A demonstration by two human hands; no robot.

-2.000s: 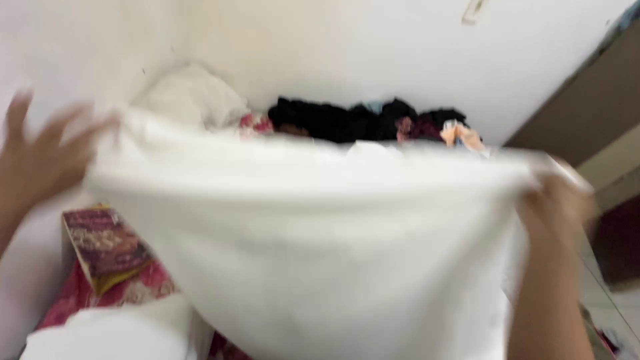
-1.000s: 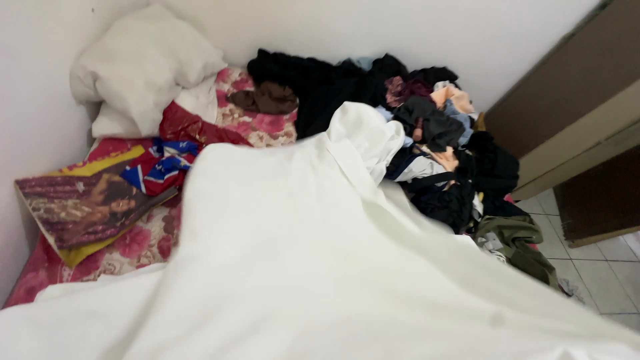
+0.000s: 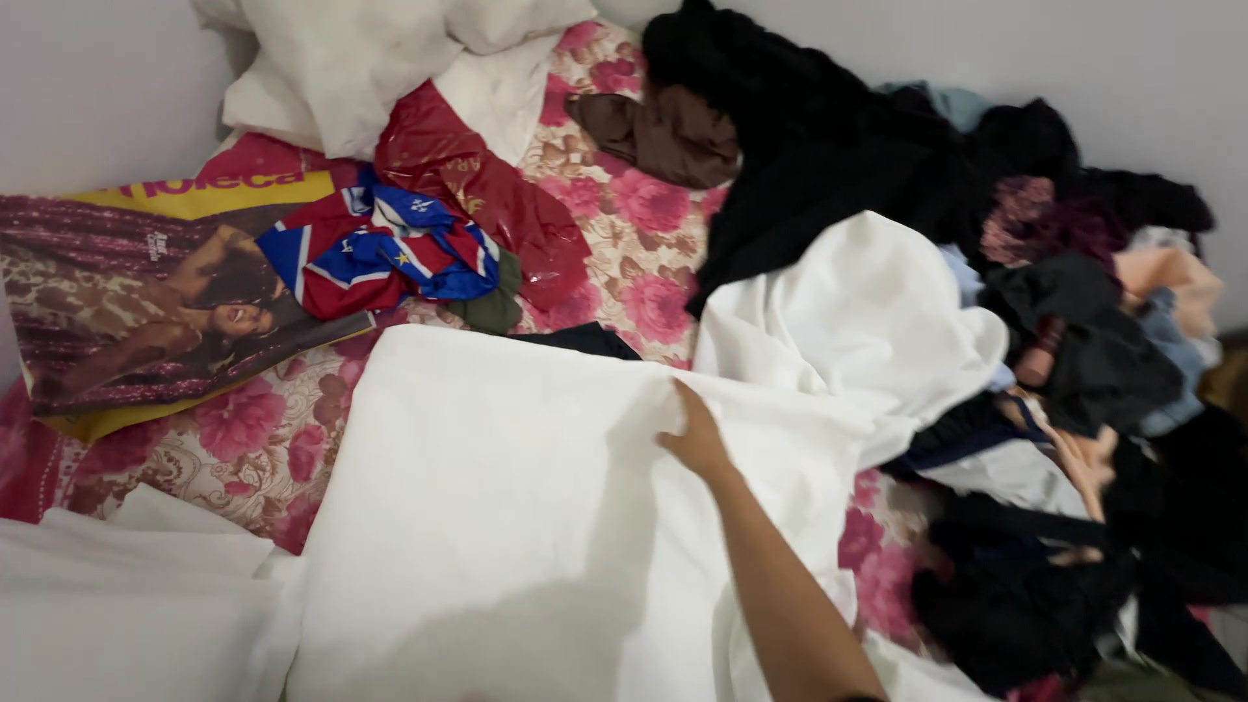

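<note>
A white cloth lies spread over the floral bedsheet, its upper left part fairly flat. Its right part is bunched into a raised fold beside the dark clothes. My right hand rests on the cloth near its upper edge, thumb and a finger apart; whether it pinches any fabric does not show. My left hand is out of view, and a shadow falls across the lower cloth. At the lower left lies more folded white fabric, next to the spread cloth.
Heaped clothes line the right side, with a black garment along the wall. A printed magazine or bag, a red and blue garment, a red plastic bag and a white pillow occupy the upper left.
The white cloth, held up between both hands two seconds ago, now lies on the bed. My left hand has gone out of view. The view has moved closer to the bed.
</note>
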